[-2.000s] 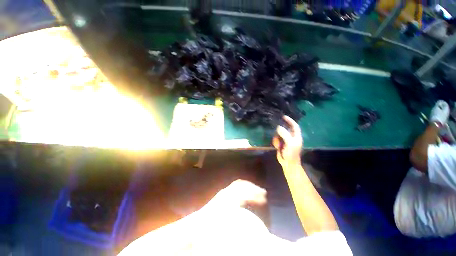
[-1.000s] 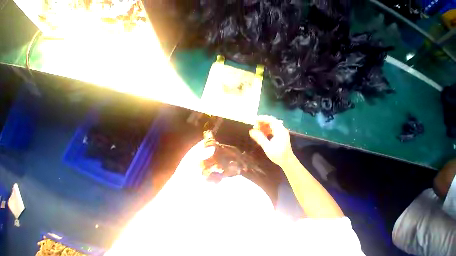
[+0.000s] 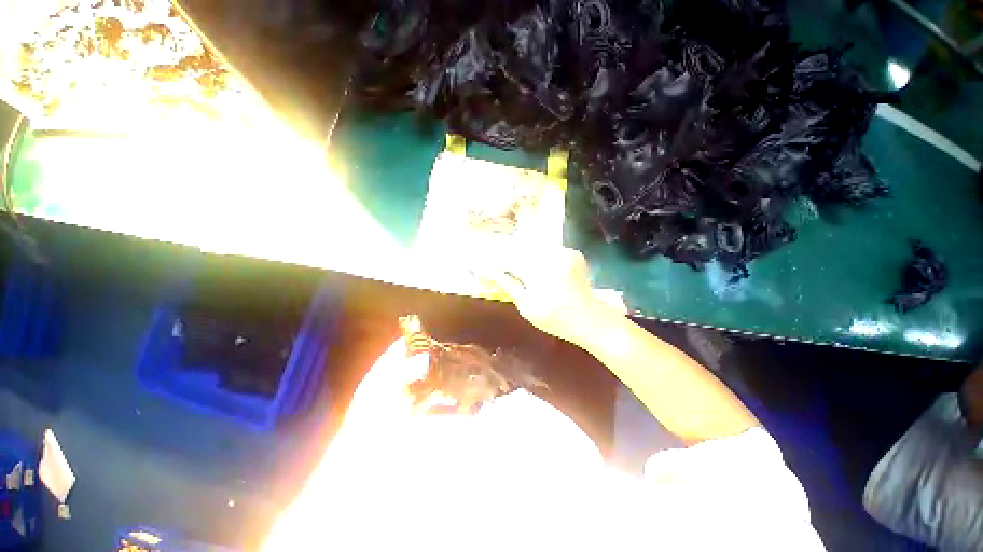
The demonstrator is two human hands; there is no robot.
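My left hand (image 3: 393, 377), washed out by glare, holds a coppery-looking black moulded part (image 3: 469, 369) below the table edge. My right hand (image 3: 550, 286) is over the near edge of the pale work pad (image 3: 447, 210); its fingertips are lost in glare, and I cannot tell whether it holds anything. The pad has yellow tabs at its two far corners and small dark bits on it. A large heap of glossy black moulded parts (image 3: 647, 119) lies on the green table right of and behind the pad.
A small black clump (image 3: 919, 278) lies at the right on the green table (image 3: 798, 291). A lit area with scattered pieces (image 3: 119, 54) is at upper left. A blue crate (image 3: 205, 401) with dark contents stands on the floor. Another person's pale-clothed leg (image 3: 916, 469) shows at lower right.
My right hand has moved left onto the pad's near edge. My left hand still holds the part, slightly lower and further left. Over the two seconds, the view has shifted and the heap looks closer.
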